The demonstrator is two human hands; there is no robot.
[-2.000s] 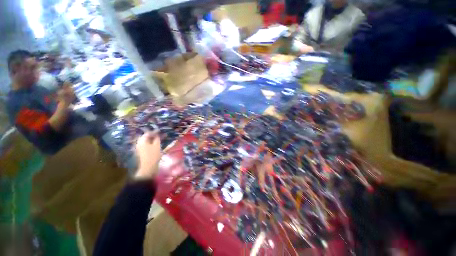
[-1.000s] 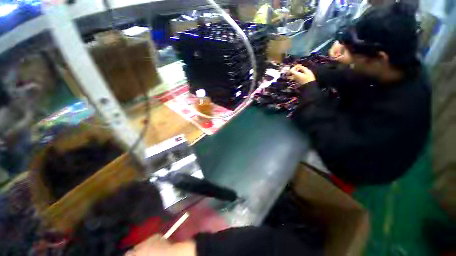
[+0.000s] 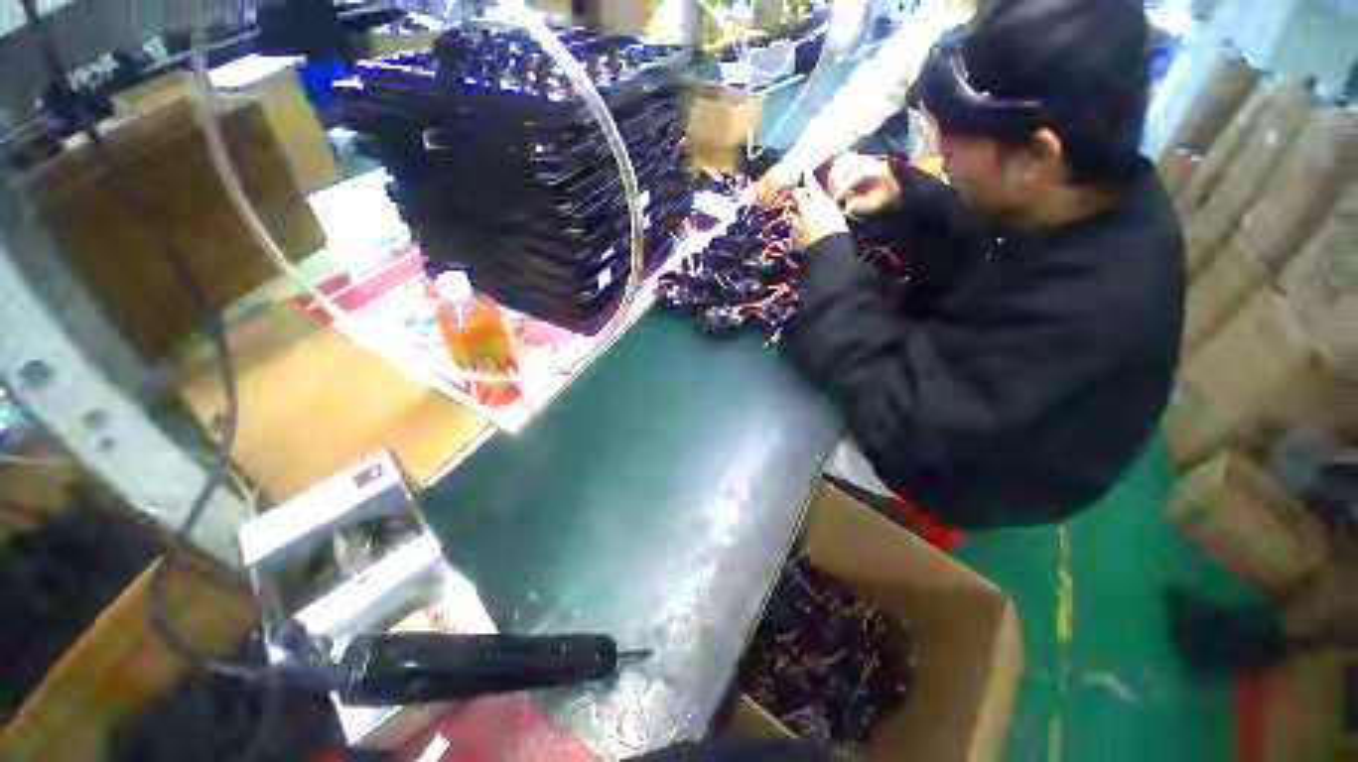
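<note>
Neither of my hands shows clearly; a dark shape at the bottom edge may be my sleeve, but no hand can be made out. Nearest in front lies a black electric screwdriver [image 3: 484, 664], its thin tip pointing right, across the front of a white and metal box [image 3: 350, 551]. A strip of red mat [image 3: 499, 732] shows below it. A dark pile [image 3: 224, 722] at the bottom left is blurred. The dark green surface [image 3: 626, 476] stretches away beyond the screwdriver.
A person in black [image 3: 998, 343] works at a heap of wired units [image 3: 745, 276]. A stack of black trays [image 3: 521, 179] stands behind a bottle of orange liquid [image 3: 477, 346]. An open carton [image 3: 953, 655] on the right holds wired parts. A pale metal post [image 3: 112, 402] rises at left.
The view has swung right from the wired heap to the green surface and neighbouring person. The hand and white strip seen at the bottom one second ago have left their place; no hand shows now.
</note>
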